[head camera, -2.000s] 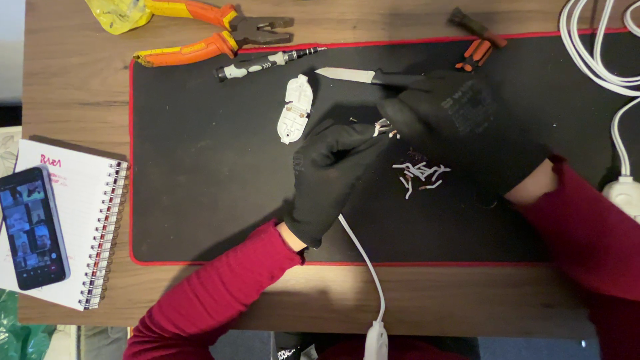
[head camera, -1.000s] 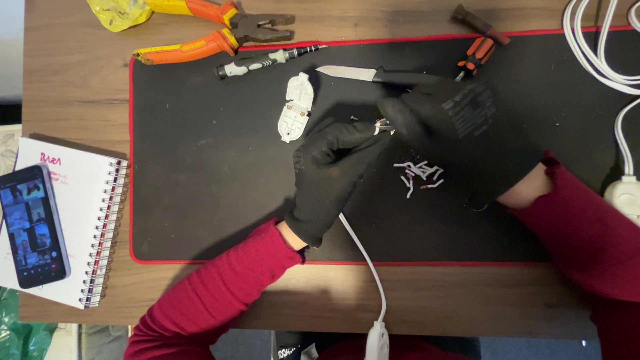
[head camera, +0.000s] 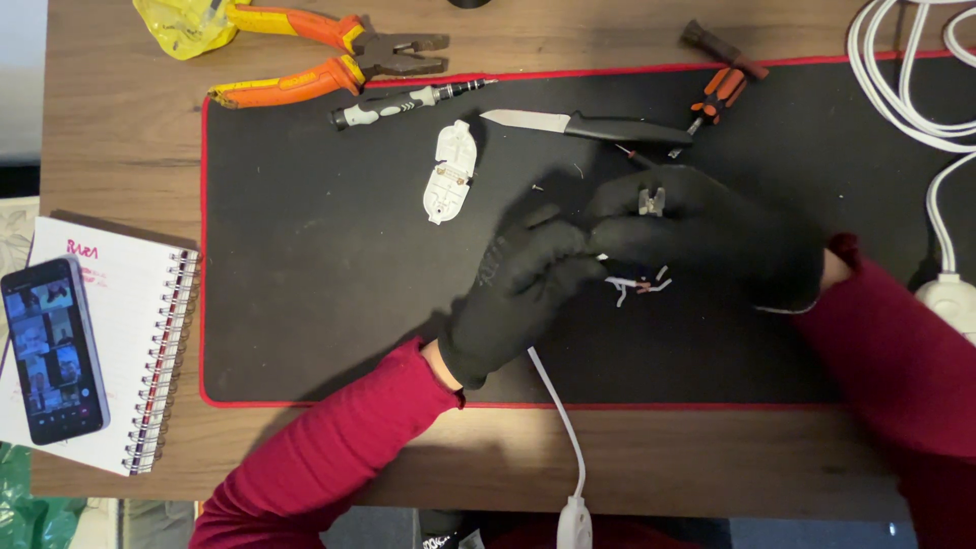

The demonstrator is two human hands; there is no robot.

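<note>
My left hand [head camera: 526, 282], in a black glove, is closed on the end of a white cable [head camera: 558, 396] that runs down to a white fitting [head camera: 575, 524]. Against its fingertips is my right hand [head camera: 671, 221], also gloved. A small metal piece [head camera: 651, 201] shows between the right fingers; what it belongs to is hidden. A thin red-tipped tool [head camera: 625, 152] juts above that hand. White and copper wire scraps [head camera: 639, 285] lie just below. An opened white plastic switch housing [head camera: 451, 172] rests up and left of my hands.
A knife [head camera: 526, 120], a precision screwdriver [head camera: 404, 104], orange-handled pliers [head camera: 305, 84] and an orange screwdriver [head camera: 717, 95] lie along the black mat's [head camera: 305, 305] top edge. At left, a phone [head camera: 55, 351] sits on a spiral notebook [head camera: 114, 427]. Coiled white cable [head camera: 877, 91] is at right.
My right hand has turned, and a metal piece now shows between its fingers. The orange screwdriver stands out more fully from behind it than two seconds ago.
</note>
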